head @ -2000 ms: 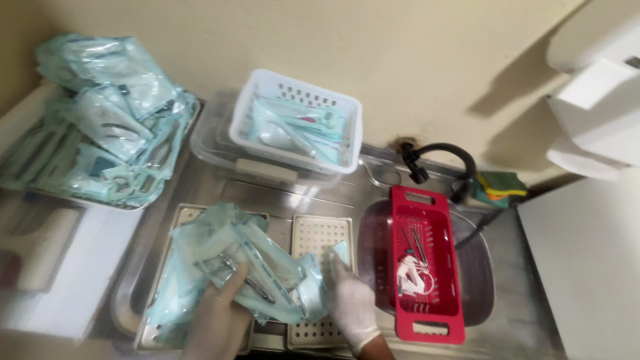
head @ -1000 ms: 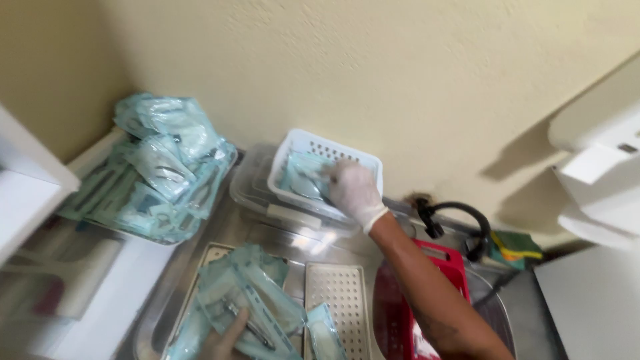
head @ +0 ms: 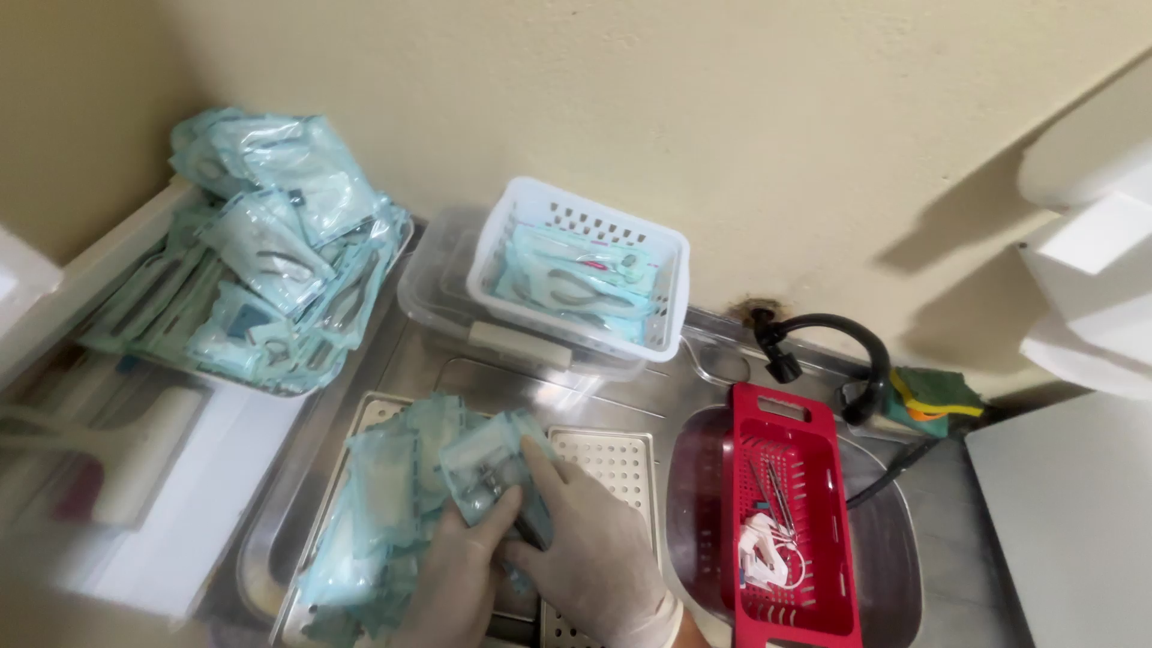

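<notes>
Both of my hands wear pale latex gloves and meet low in the middle of the view. My left hand [head: 459, 567] grips the lower edge of a sterilization pouch [head: 486, 459] with metal instruments showing inside, and my right hand [head: 598, 544] holds its right side. Just left of them, more sealed pouches [head: 382, 490] are heaped on a perforated metal tray [head: 310, 549]. A second perforated tray [head: 621, 459] lies partly under my right hand. Behind, a white plastic basket [head: 576, 202] holds pouches with instruments, resting on a clear lidded container [head: 432, 288].
A tray [head: 297, 391] piled with pouched instruments stands at left. At right, a red plastic basket [head: 742, 432] with metal instruments and a white item sits over the sink basin [head: 697, 504]. Behind it are a black faucet [head: 846, 328] and a green-yellow sponge [head: 940, 396].
My right hand has moved from the white basket back down beside my left hand, and both now hold a pouch above the trays.
</notes>
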